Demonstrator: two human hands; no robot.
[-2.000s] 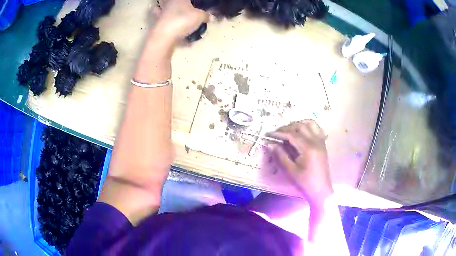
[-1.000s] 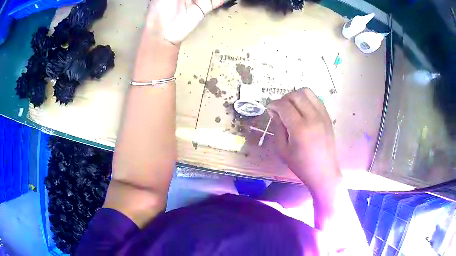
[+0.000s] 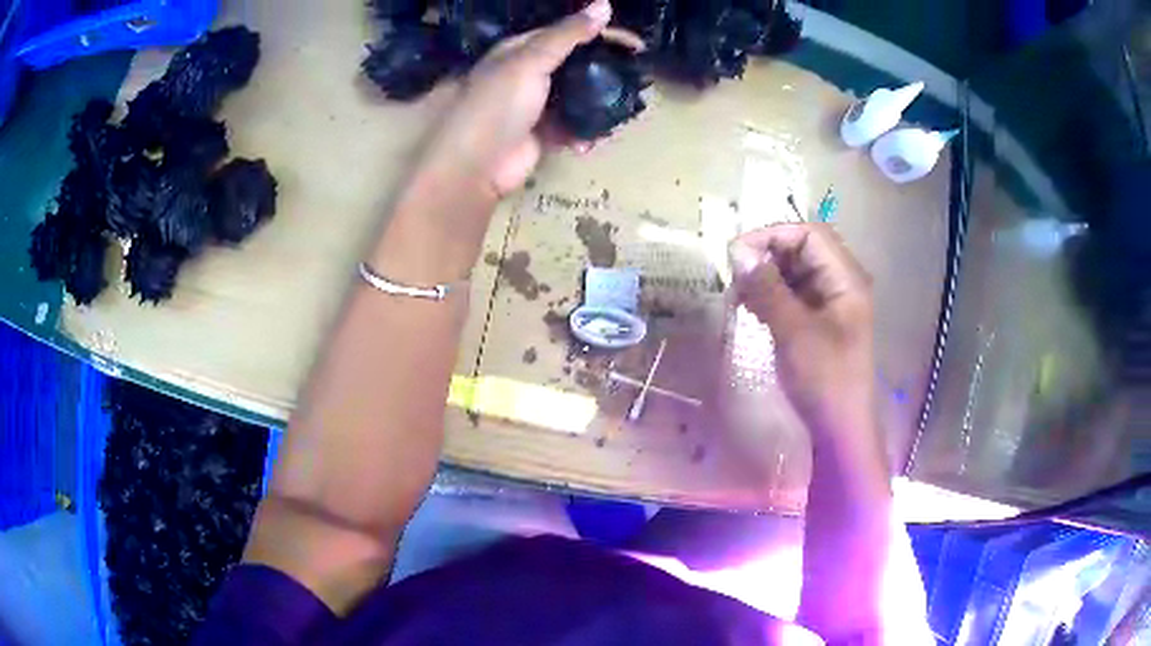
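My left hand is at the top centre, closed around a black spiky piece with a smooth rounded face showing. My right hand is over the right part of the board, thumb and fingers pinched. A blurred pale streak, likely a cotton swab, runs left from its fingertips. The small oval glue dish with its square flap sits on the stained board. Two thin white sticks lie crossed below right of the dish.
Black spiky pieces are heaped at the far edge and grouped at left. Two white bottles stand far right. A yellow strip lies near the front edge. A blue crate of black pieces is below left.
My left hand has come down and right from the far edge, now with a black piece in it. My right hand has moved from beside the dish to the right. The yellow strip shows more clearly.
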